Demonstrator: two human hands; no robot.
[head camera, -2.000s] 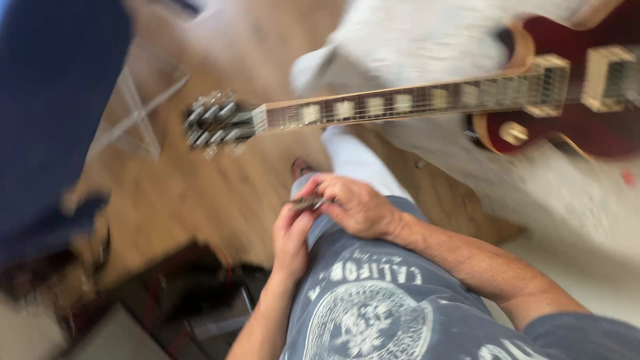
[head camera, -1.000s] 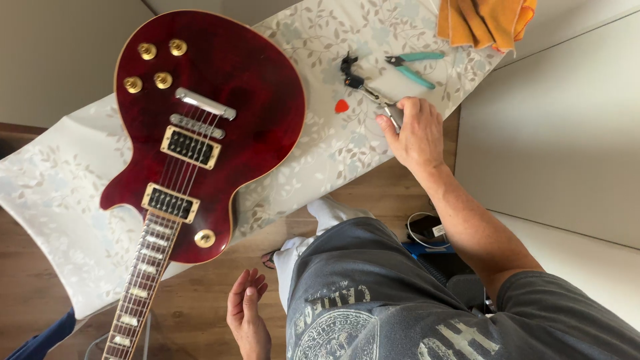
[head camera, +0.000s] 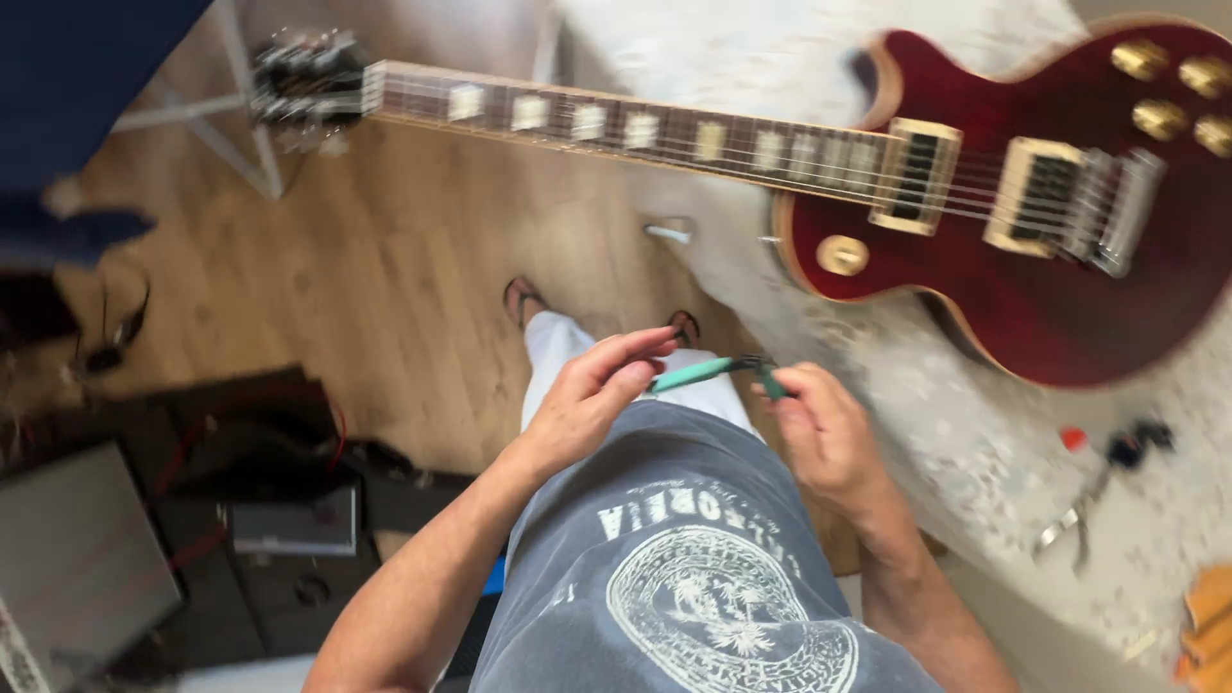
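Observation:
A pair of small cutters with teal handles (head camera: 695, 373) is in my right hand (head camera: 823, 428), gripped by one handle, over my lap. The other handle points toward my left hand (head camera: 597, 390), its end by the thumb tip; whether they touch is unclear. The left fingers are extended, thumb apart. Above the hands, a dark red electric guitar (head camera: 1049, 318) lies on the covered table, its neck (head camera: 577, 125) reaching left past the edge. To the right are a red guitar pick (head camera: 1073, 439) and a metal hand tool with a black head (head camera: 1088, 496), both blurred.
An orange cloth (head camera: 1211, 621) lies at the table's lower right. The guitar's headstock (head camera: 308, 91) overhangs the wooden floor (head camera: 414, 250). Dark cases and a flat grey panel (head camera: 82, 568) stand at lower left, with cables nearby. Dark blue fabric (head camera: 77, 96) hangs at upper left.
The teal cutters lay on the table one second ago and are now in my right hand. That hand has let go of the metal tool's handle. The view has turned strongly.

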